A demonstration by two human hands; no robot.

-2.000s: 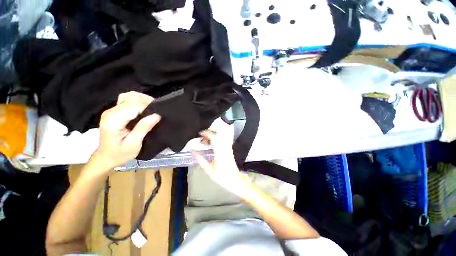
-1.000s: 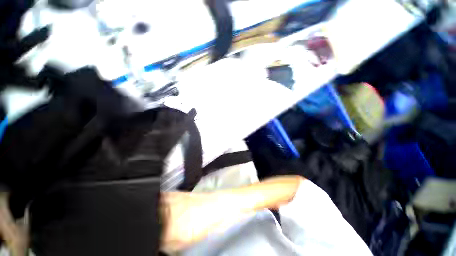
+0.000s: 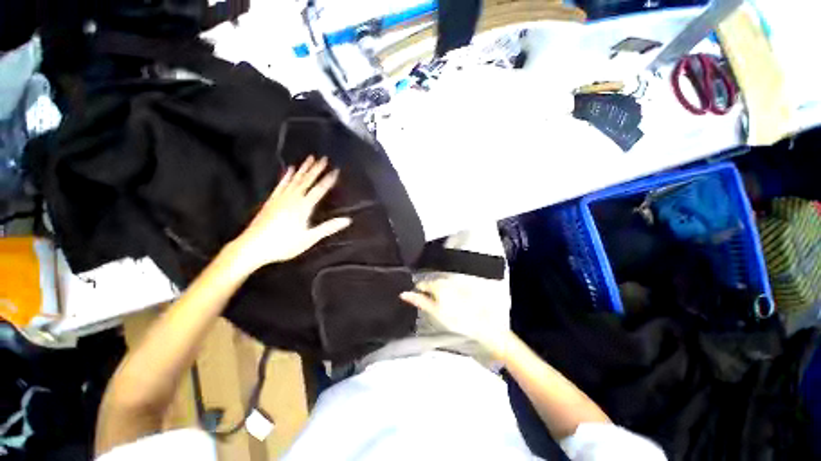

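Observation:
A large black garment (image 3: 225, 171) lies over the left of the white table and hangs over its front edge towards my lap, with pocket stitching lines showing. My left hand (image 3: 293, 216) lies flat on it, palm down, fingers spread. My right hand (image 3: 459, 311) is at its right edge near my lap, one digit over the cloth and the other fingertips hard to make out. A narrow black band (image 3: 464, 261) sticks out to the right from the garment's edge, just above my right hand. The needle area is not clear.
Dark red scissors (image 3: 704, 84) and a dark scrap (image 3: 610, 117) lie on the table's right. A blue basket (image 3: 605, 257) with dark and blue cloth stands below right. Cardboard (image 3: 288, 387) is below left. A dark strip (image 3: 457, 25) hangs at the top.
The garment is now spread out towards my lap, with its pocket stitching showing. My left hand has gone from holding gathered cloth to lying flat on it. The head view swung right and back.

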